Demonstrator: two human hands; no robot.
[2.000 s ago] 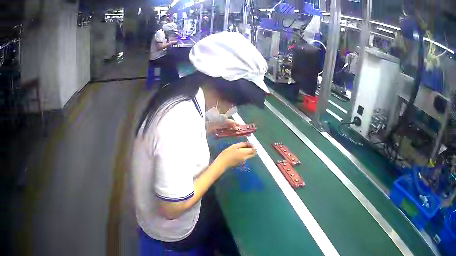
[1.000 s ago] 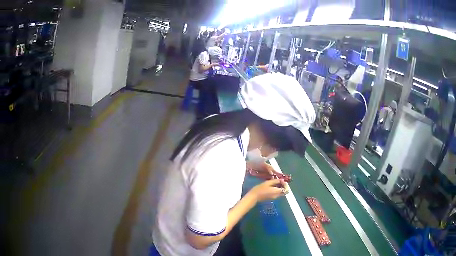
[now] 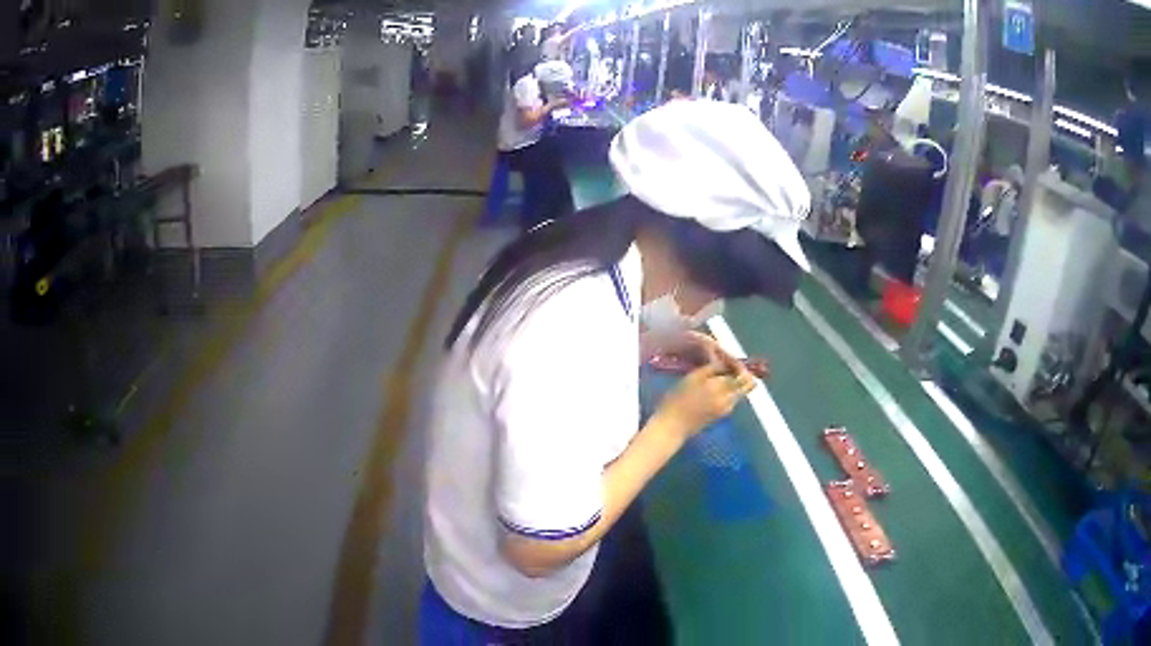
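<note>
Neither of my hands is in view. Two red-brown fixtures lie on the green work surface, the farther one (image 3: 856, 462) touching or nearly touching the nearer one (image 3: 862, 522). Each has a row of small round components. Another red-brown fixture (image 3: 757, 367) is at another worker's hands (image 3: 709, 394), mostly hidden by them. A blue sheet (image 3: 735, 486) with tiny pale marks lies below those hands. Whether that worker holds tweezers cannot be told.
A person in a white cap and white shirt (image 3: 543, 416) bends over the line in front of me. A white strip (image 3: 808, 486) runs lengthwise. A red bin (image 3: 900, 302), metal posts and a blue bin (image 3: 1108, 555) stand on the far side. Other workers sit farther back.
The camera view has shifted, so the worker and fixtures appear elsewhere in the picture. The worker's near hand has come closer over the held fixture. The two lying fixtures keep their arrangement.
</note>
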